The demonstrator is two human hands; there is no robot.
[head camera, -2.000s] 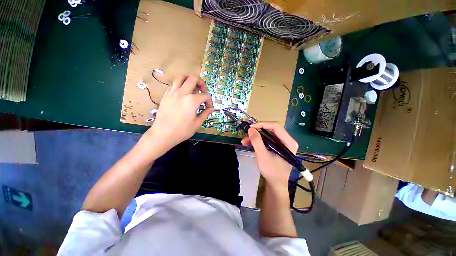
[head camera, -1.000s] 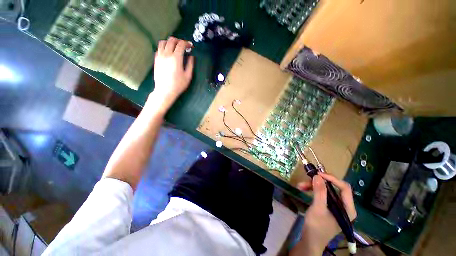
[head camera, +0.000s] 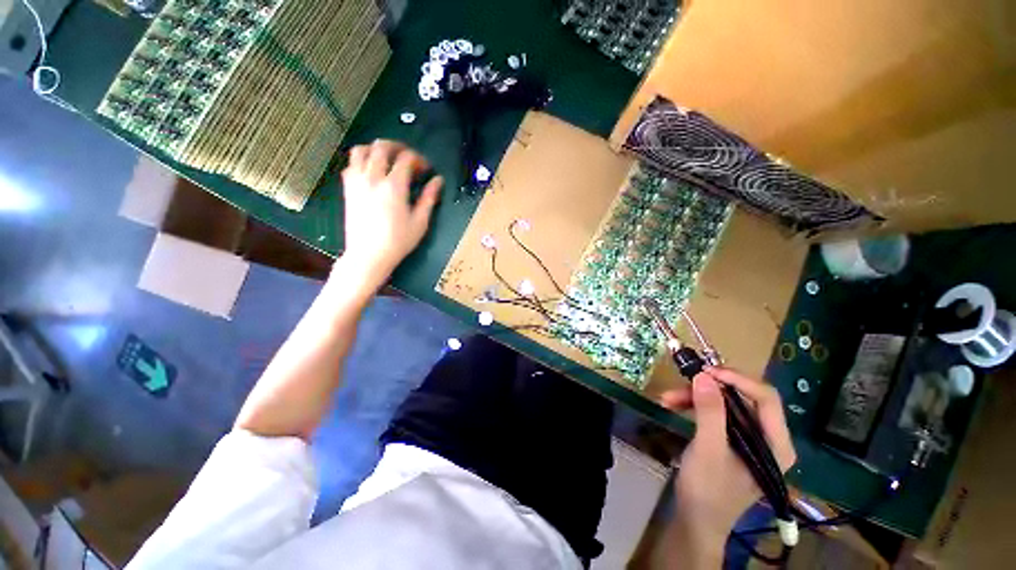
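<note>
The PCB panel [head camera: 657,251] lies on the cardboard work sheet [head camera: 535,167]. Several wired discs [head camera: 488,242] lie left of it, their thin dark leads running to the panel's near end. My right hand [head camera: 730,434] holds the soldering iron [head camera: 749,436], its tip over the panel's near part, with a thin metal piece beside it. My left hand [head camera: 390,206] is over the green mat left of the sheet, fingers bent and apart; whether a small thing is under its fingertips cannot be seen. A bundle of wired discs [head camera: 446,69] lies beyond it.
A stack of PCB panels [head camera: 284,106] stands far left. A patterned strip [head camera: 746,167] edges a large carton [head camera: 847,100] behind the panel. At right are a small jar [head camera: 867,256], a black box [head camera: 869,384], a solder reel [head camera: 978,323] and loose rings [head camera: 804,342].
My left hand left the panel and moved left; since one second ago it has come slightly nearer me. The view swung left. My right hand keeps the iron. A loose disc now shows beyond my left hand.
</note>
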